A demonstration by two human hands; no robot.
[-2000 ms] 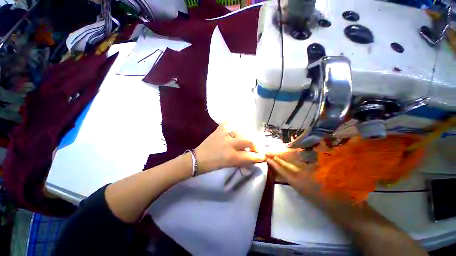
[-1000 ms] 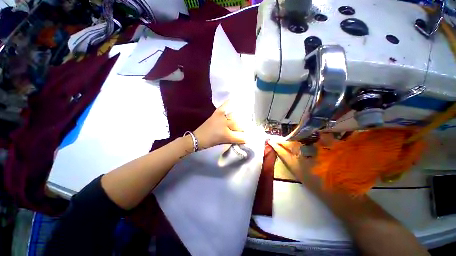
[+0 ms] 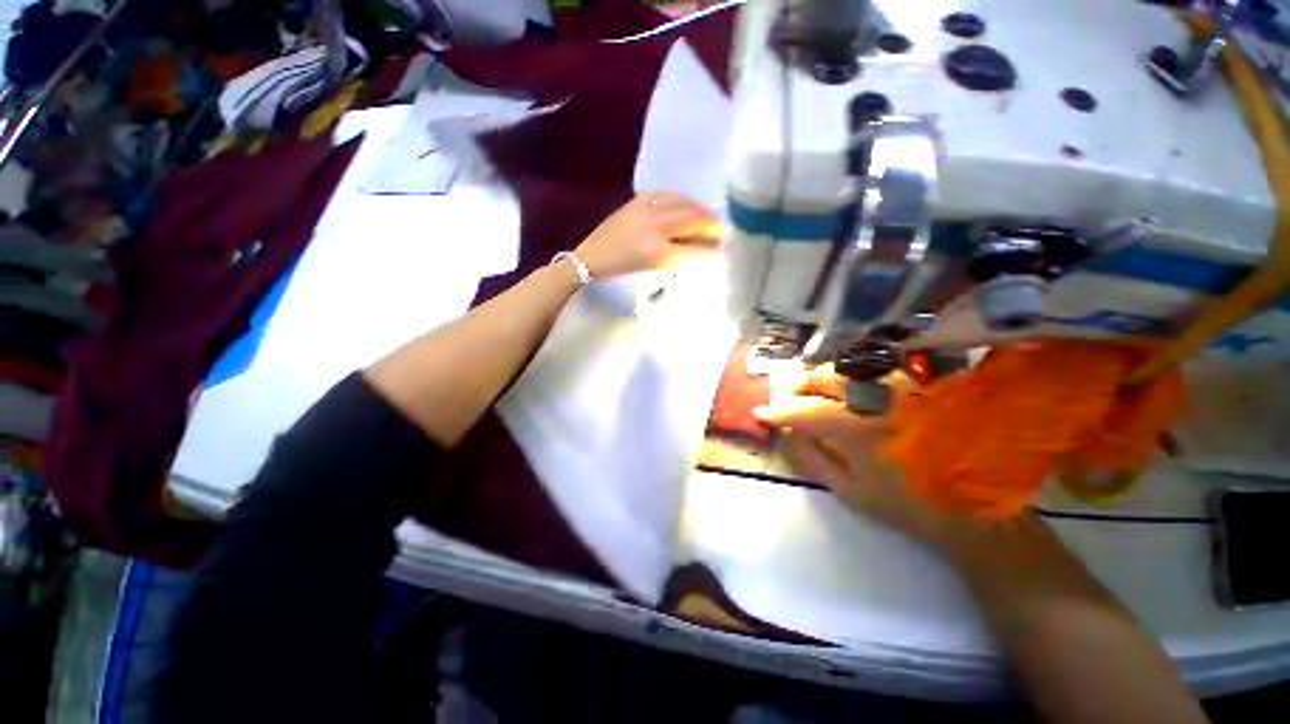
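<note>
My left hand (image 3: pixel 647 238) lies on the white panel (image 3: pixel 594 424) left of the machine head, its fingertips washed out by the lamp glare, so its grip is unclear. My right hand (image 3: pixel 838 441) is under the machine head (image 3: pixel 1019 170), its fingers at the edge of a small maroon part (image 3: pixel 739 396) beside the presser foot (image 3: pixel 778 344); whether they hold it is unclear. The white panel spreads from the needle area down to the table's front edge. Maroon fabric (image 3: pixel 573 156) lies beneath and behind it.
An orange tuft (image 3: pixel 1012 431) hangs right of the needle, beside a yellow-tan strap (image 3: pixel 1259 184). A phone (image 3: pixel 1253 547) lies at the right. A maroon pile (image 3: pixel 184 340) hangs over the table's left side. A blue basket edge (image 3: pixel 125 637) shows below left.
My left hand has moved up and away from the needle. The white panel has shifted up and left with the maroon cloth. My right hand stays near the presser foot.
</note>
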